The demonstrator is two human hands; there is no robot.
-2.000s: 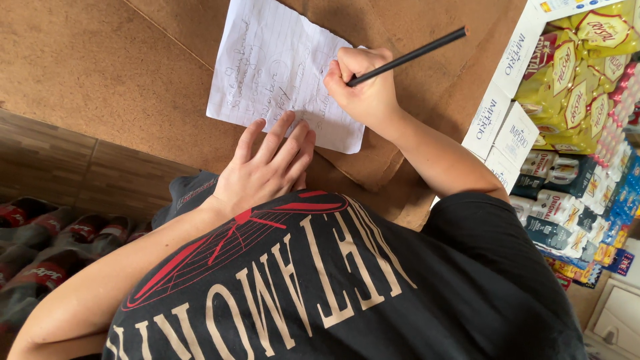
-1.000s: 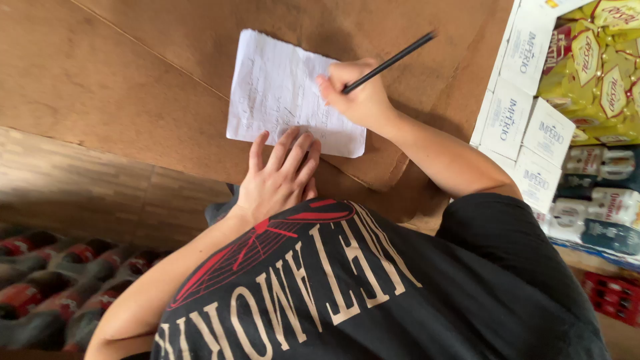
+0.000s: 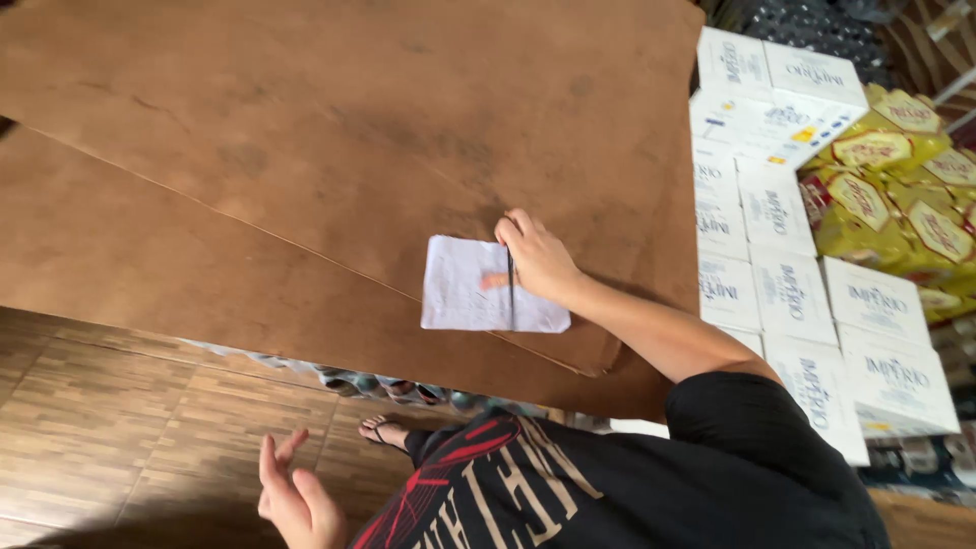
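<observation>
A sheet of white paper [image 3: 465, 286] bearing handwriting lies on a brown, cardboard-like surface [image 3: 320, 168] near its front edge. Over the paper's right part is my right hand [image 3: 537, 255], with a slim black pencil or pen [image 3: 512, 301] held under the fingers and lying across the sheet. My left hand [image 3: 293, 488] is off the surface, raised above the floor at lower left, fingers spread and slightly curled, holding nothing. Whether the right hand's fingers press on the paper cannot be told.
Stacked white printed cartons [image 3: 785, 290] line the surface's right edge, with yellow plastic-wrapped packs [image 3: 877, 183] beyond them. Below the front edge are wrapped bottles or cans [image 3: 396, 389], partly hidden, and a sandalled foot [image 3: 385, 432] on the wood-patterned floor [image 3: 152, 412].
My left hand has left the paper and moved away to the lower left. The pencil or pen, earlier angled up from my right hand, now points down across the sheet. The view has widened and shifted.
</observation>
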